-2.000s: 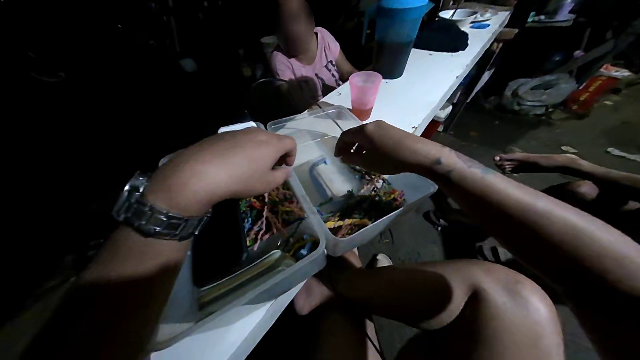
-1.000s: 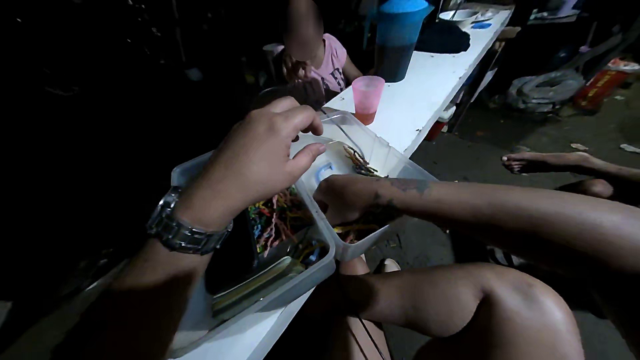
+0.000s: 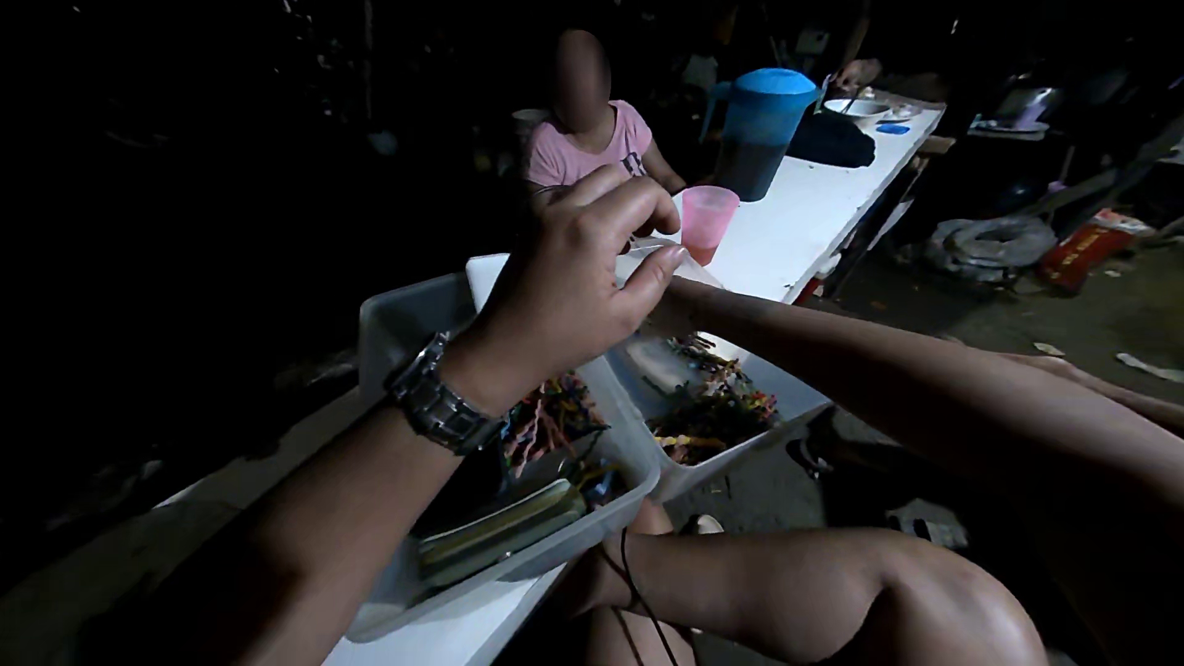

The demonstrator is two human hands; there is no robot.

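My left hand (image 3: 583, 268), with a metal-band watch on its wrist, is raised over two translucent plastic boxes, its thumb and fingers curled near a thin clear edge or strand; what it grips is unclear. My right hand (image 3: 671, 305) is mostly hidden behind the left thumb, low at the back of the right box (image 3: 731, 462). That box holds bundles of multicoloured braided cords (image 3: 712, 416) and a whitish block-like item (image 3: 659, 365). The left box (image 3: 592, 546) holds more coloured cords (image 3: 555, 416), a dark object and a flat greenish case (image 3: 504, 532).
The boxes stand on a long white bench (image 3: 832, 203). Beyond them are a pink cup (image 3: 709, 217) with reddish liquid, a blue-lidded pitcher (image 3: 763, 129), a dark cloth (image 3: 830, 141) and a bowl (image 3: 856, 111). A person in a pink shirt (image 3: 592, 153) sits behind the bench. Bare legs are below.
My right hand has moved from inside the right box to its back, behind my left hand. Two seconds ago my hands were apart; now they are close together.
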